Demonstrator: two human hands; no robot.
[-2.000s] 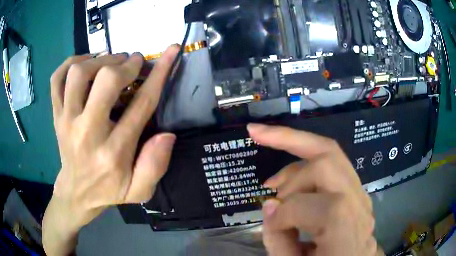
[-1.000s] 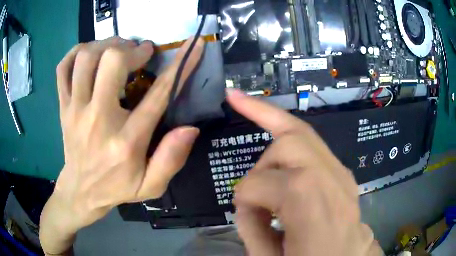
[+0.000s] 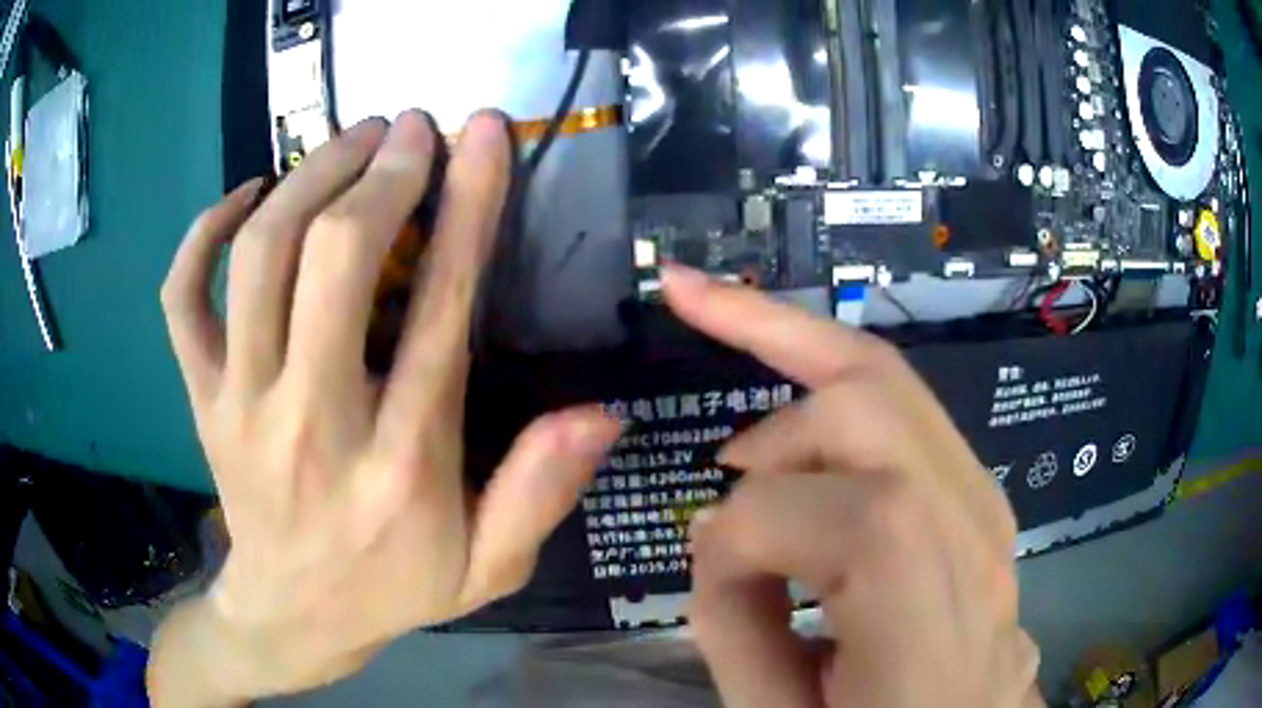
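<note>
My left hand (image 3: 367, 401) lies spread over the left part of the open laptop, its fingertips at the flat orange strip (image 3: 588, 122) and its thumb over the battery pack (image 3: 900, 429). A thin black cable (image 3: 565, 108) crosses the strip on the grey area (image 3: 561, 277) and runs down beside the index finger, where it is partly hidden. My right hand (image 3: 858, 498) has its index fingertip at the mainboard's (image 3: 706, 249) lower left edge, by a small white connector (image 3: 645, 252). Its other fingers are curled; whether they hold anything is hidden.
The right cooling fan (image 3: 1169, 100) sits at the far right, with a yellow disc (image 3: 1207, 233) below it. Red and white wires (image 3: 1063, 307) lie at the battery's upper edge. A clear bag-like piece (image 3: 56, 159) and a cable lie on the green mat (image 3: 139, 277) at left.
My left hand has spread and moved slightly right, its thumb now further over the battery print. My right index fingertip has shifted from the battery's upper edge to the board edge.
</note>
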